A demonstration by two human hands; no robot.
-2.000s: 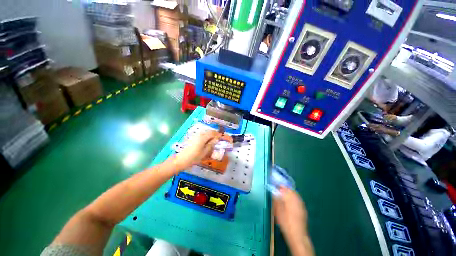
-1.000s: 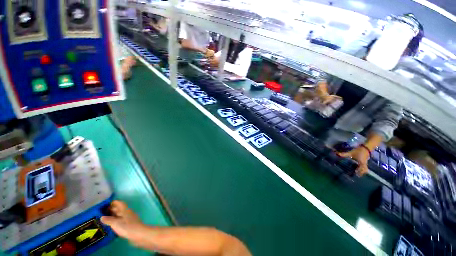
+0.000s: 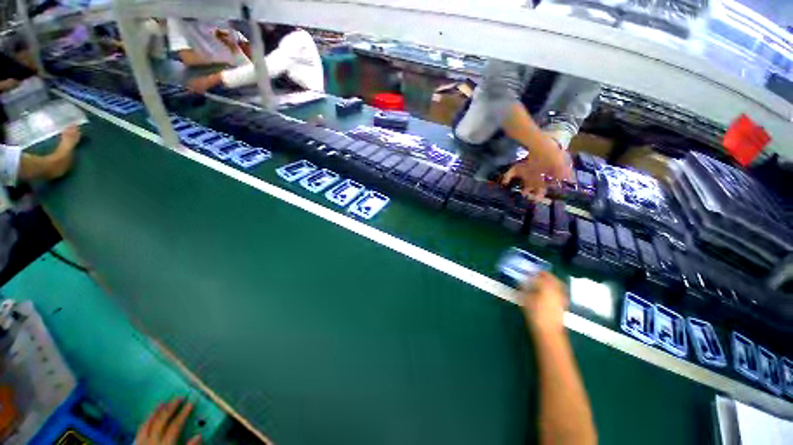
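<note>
My right hand (image 3: pixel 546 304) reaches over the green conveyor belt (image 3: pixel 330 330) and holds a small pale-blue framed panel (image 3: pixel 522 265) just beyond the long white line. The panel is slightly blurred. My left hand (image 3: pixel 165 424) is at the bottom edge, partly cut off, with fingers apart on the teal bench beside the press base (image 3: pixel 78 428). Other framed panels (image 3: pixel 369 205) lie in a row left of my right hand, and more panels (image 3: pixel 668 328) lie to its right.
Black housings (image 3: pixel 426 178) stand in a long row beyond the panels. A coworker's hands (image 3: pixel 543 165) are over them. Other coworkers' arms show at upper left and far left. An overhead shelf (image 3: pixel 417 35) crosses the top. Stacked trays (image 3: pixel 730 209) stand at right.
The view has swung right along the conveyor. My right hand now holds a panel out past the white line. The press has moved to the lower left edge and its control box is out of view.
</note>
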